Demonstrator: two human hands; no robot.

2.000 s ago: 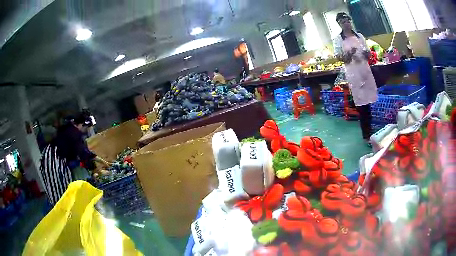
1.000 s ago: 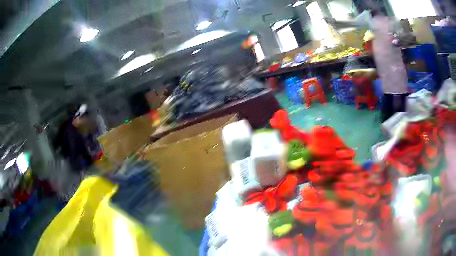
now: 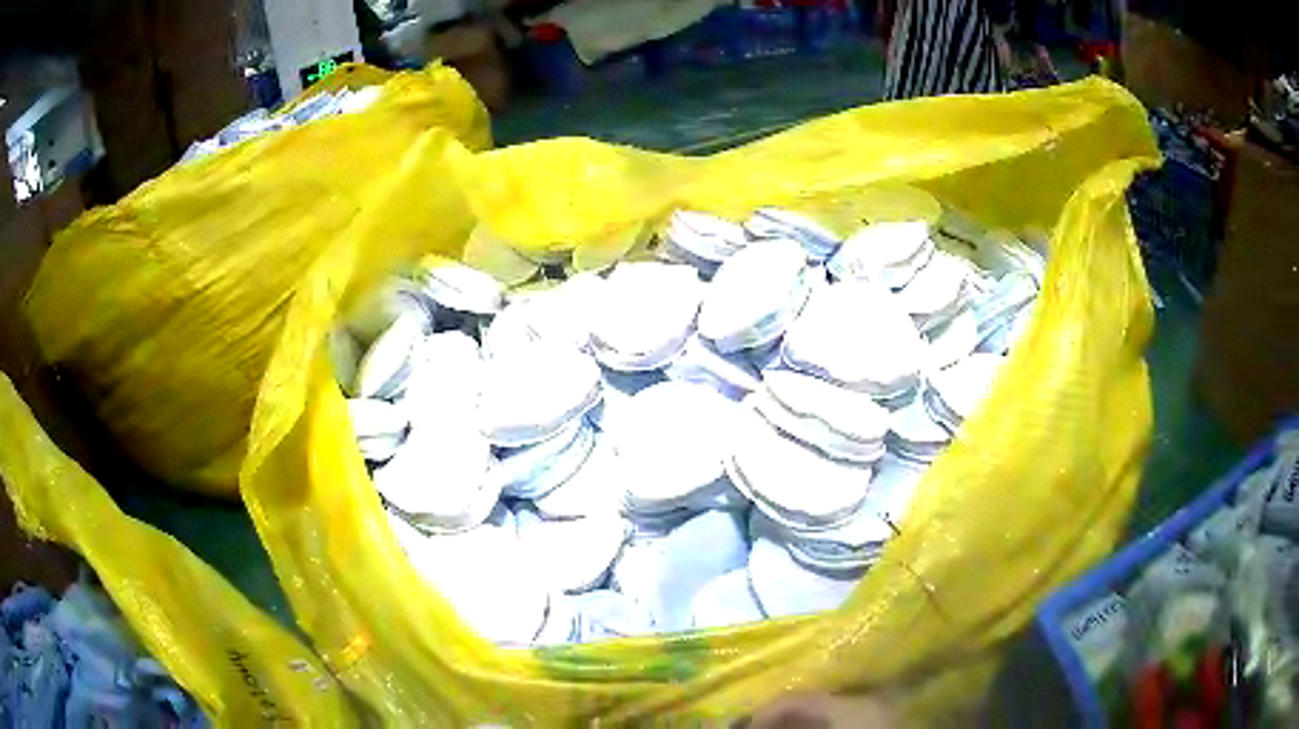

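Observation:
A wide-open yellow woven sack [image 3: 1054, 413] lies in front of me in the head view. It holds a heap of flat, round white sewn pieces [image 3: 648, 313], some in loose stacks, with rough seam edges. A blurred skin-toned patch, apparently my right hand [image 3: 833, 711], is cut off by the bottom edge below the sack's near rim. Its fingers and anything in them cannot be made out. My left hand is not in view.
A second full yellow sack [image 3: 157, 313] stands behind left. Pale blue plush parts [image 3: 86, 662] lie bottom left beside a lettered yellow flap [image 3: 214, 641]. A blue crate rim [image 3: 1161, 534] is at right. A person in striped clothing [image 3: 943, 50] stands behind.
The view has swung left and down, from the hall and the crate of red and white plush pieces to the open sack of white round pieces. The crate is now at the lower right edge.

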